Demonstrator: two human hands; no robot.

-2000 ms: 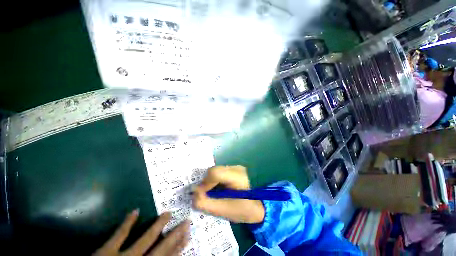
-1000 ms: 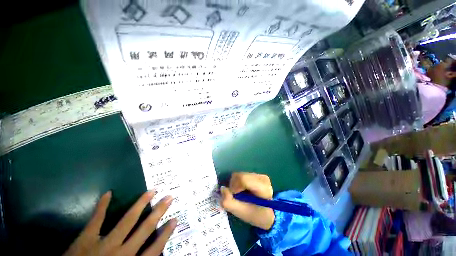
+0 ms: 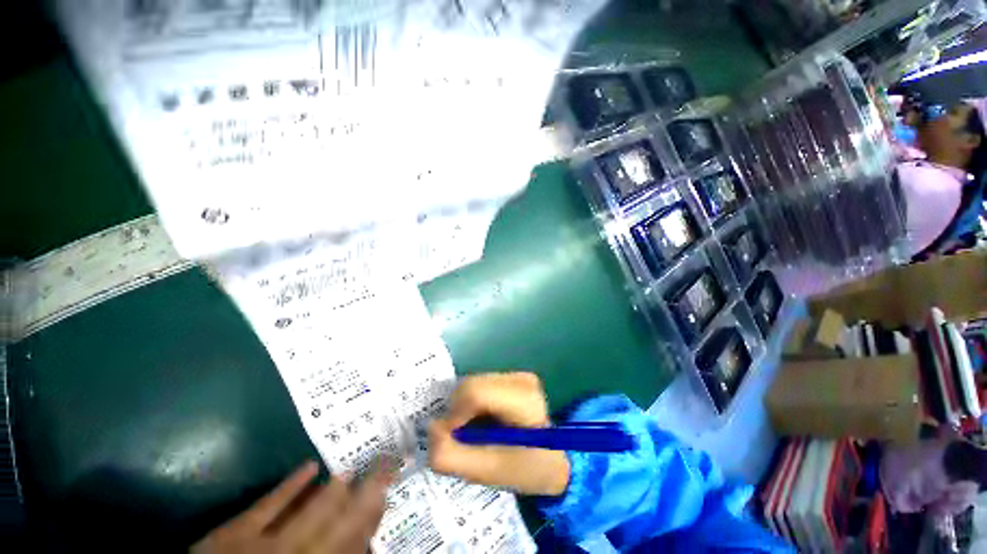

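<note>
A long white printed label strip (image 3: 336, 325) runs from large and blurred at the top of the view down to the lower middle. My right hand (image 3: 495, 433), in a blue sleeve cover, holds a dark blue marker pen (image 3: 547, 436). The pen's writing end is hidden by the fingers, close to the strip. My left hand (image 3: 314, 517) is blurred and cut off by the bottom edge. It rests with spread fingers on the strip's left border and holds nothing.
A clear blister tray (image 3: 680, 260) with black devices in its pockets lies right of the strip. Stacked blister trays (image 3: 823, 173) stand beyond it. A cardboard box (image 3: 844, 406) and a person in pink (image 3: 933, 200) are at the right. A whitish tape strip (image 3: 97, 271) crosses the green bench.
The strip's upper part has shifted left and blurred. My right hand with the pen has moved left over the strip. My left hand has moved slightly right and down.
</note>
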